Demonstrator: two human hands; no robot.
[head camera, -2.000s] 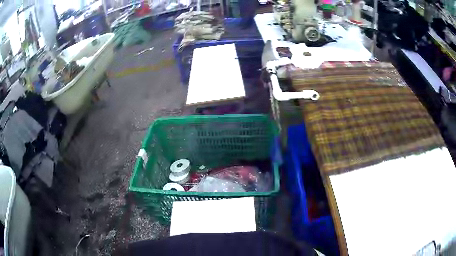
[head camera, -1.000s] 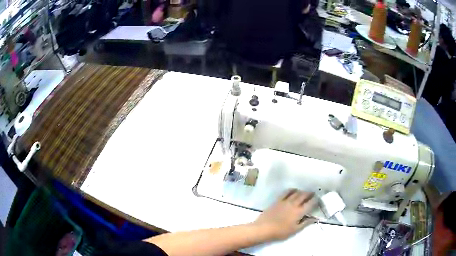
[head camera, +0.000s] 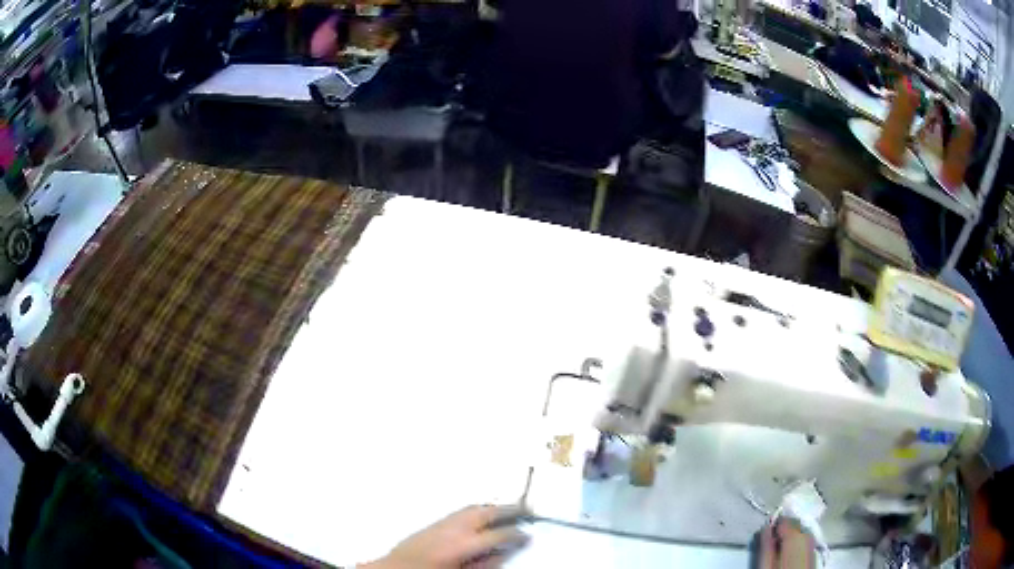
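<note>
A white sewing machine (head camera: 778, 383) with blue JUKI lettering stands on the right of the white table top (head camera: 445, 322). No cloth shows under its needle area. My left hand (head camera: 461, 538) is low in the middle, at the table's front, with its fingertips by the slide plate's near left corner. It is blurred, and whether it grips anything is unclear. My right hand (head camera: 785, 542) is at the bottom edge, partly cut off, just below a small white piece (head camera: 803, 502) with thin thread beside it. Whether it grips that piece is unclear.
A plaid-covered extension (head camera: 189, 333) lies at the left, with a white pipe arm (head camera: 50, 420) beside it. A yellowish control panel (head camera: 921, 315) is on the machine's right. A person in dark clothing (head camera: 584, 78) is behind the table. Orange thread cones (head camera: 898, 125) stand at upper right.
The view has swung from the aisle and green basket to the machine table. My left hand has moved left, away from the white piece, and my right hand now shows near it.
</note>
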